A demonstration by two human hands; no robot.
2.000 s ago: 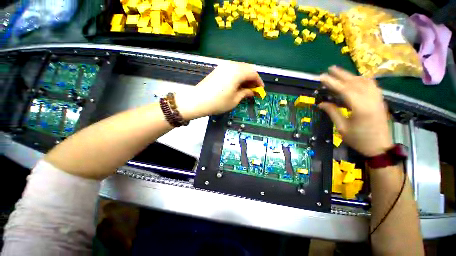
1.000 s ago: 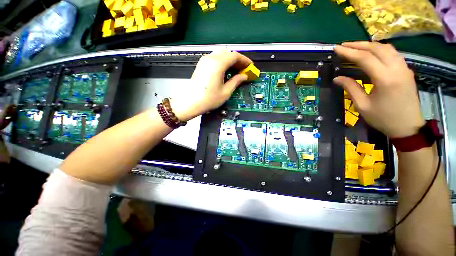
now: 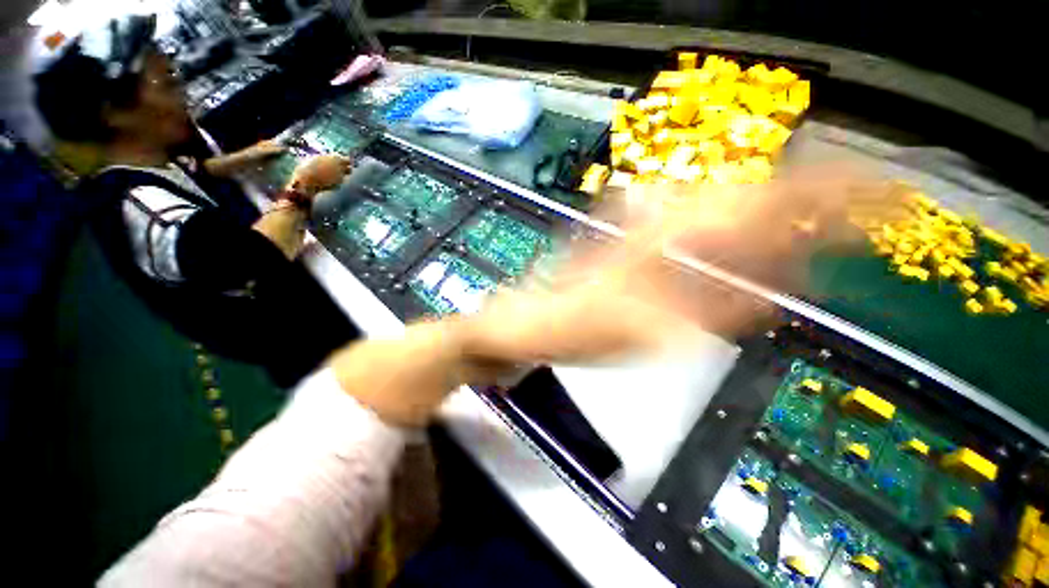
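My left hand (image 3: pixel 782 230) is heavily blurred, stretched out over the far rail beside the heap of large yellow blocks (image 3: pixel 713 121). Its fingers cannot be made out, nor whether it holds anything. The black carrier frame (image 3: pixel 690 488) lies tilted in view at the lower right, holding green circuit boards (image 3: pixel 909 494). A large yellow block (image 3: pixel 868 402) stands on one upper board and another (image 3: pixel 970 463) on the board to its right. Small yellow blocks (image 3: pixel 857 453) sit on the boards. My right hand is not in view.
Another person (image 3: pixel 173 230) at the left reaches over more carrier frames (image 3: pixel 443 247) on the conveyor. A bluish plastic bag (image 3: pixel 489 111) lies beyond the rail. Small yellow blocks (image 3: pixel 926 236) lie loose on the green mat. Large yellow blocks (image 3: pixel 1032 549) show at the lower right edge.
The view has swung left, bringing the other person in. My left hand has left the boards and moved beyond the rail. A second large block now stands on the upper boards. My right hand has left view.
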